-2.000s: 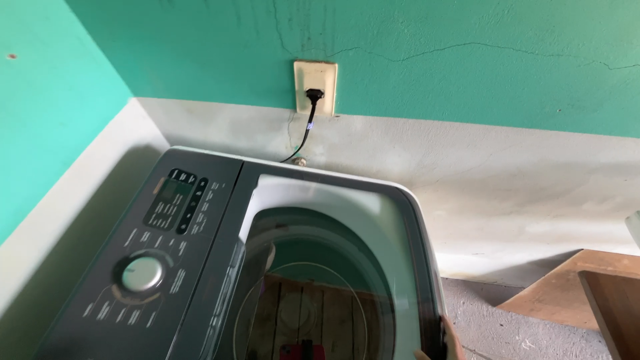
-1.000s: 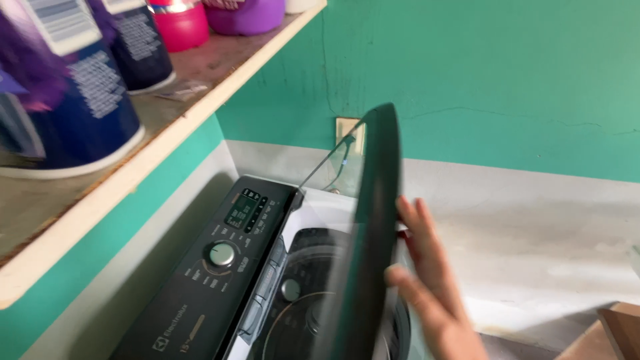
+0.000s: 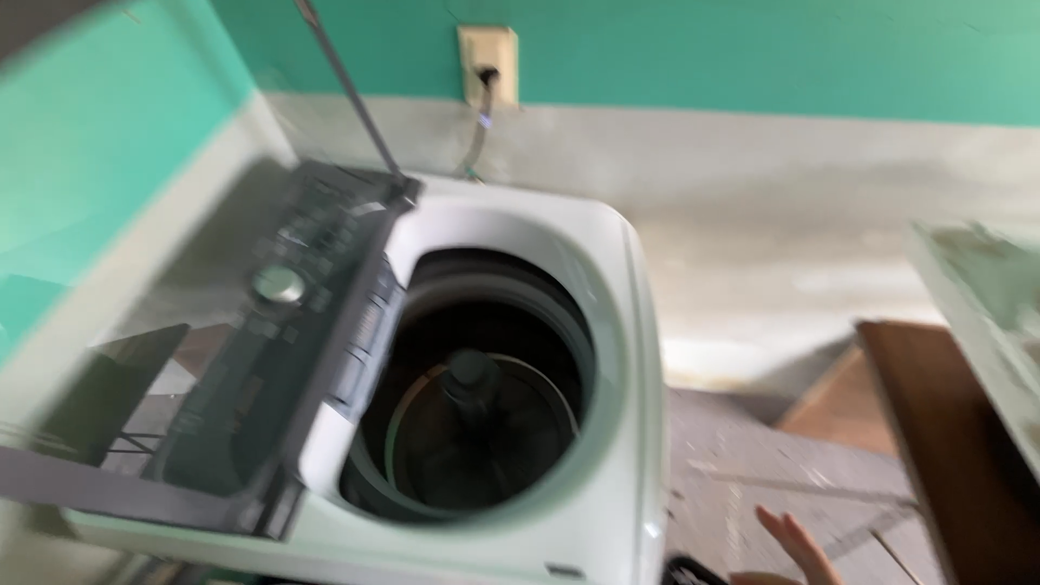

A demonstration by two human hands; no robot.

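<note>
A white top-load washing machine (image 3: 642, 325) stands in the corner with its glass lid (image 3: 357, 89) swung up toward the left. Through the glass shows the dark control panel with a round silver knob (image 3: 279, 284). Inside the opening, the dark drum (image 3: 487, 439) holds a central agitator (image 3: 471, 378); I see no laundry in it. My right hand (image 3: 796, 548) is at the bottom edge, right of the washer, partly cut off, fingers apart, touching nothing visible. My left hand is out of the frame.
A black plug sits in the wall outlet (image 3: 489, 65) behind the washer, its cord running down. Brown boards (image 3: 926, 406) and a pale green panel edge (image 3: 967, 325) stand at the right above the grey floor (image 3: 731, 471). The view is blurred.
The lid, closed two seconds ago and partly raised one second ago, now stands open. My right hand has let go of its edge and is lower right. The shelf of bottles has left the view.
</note>
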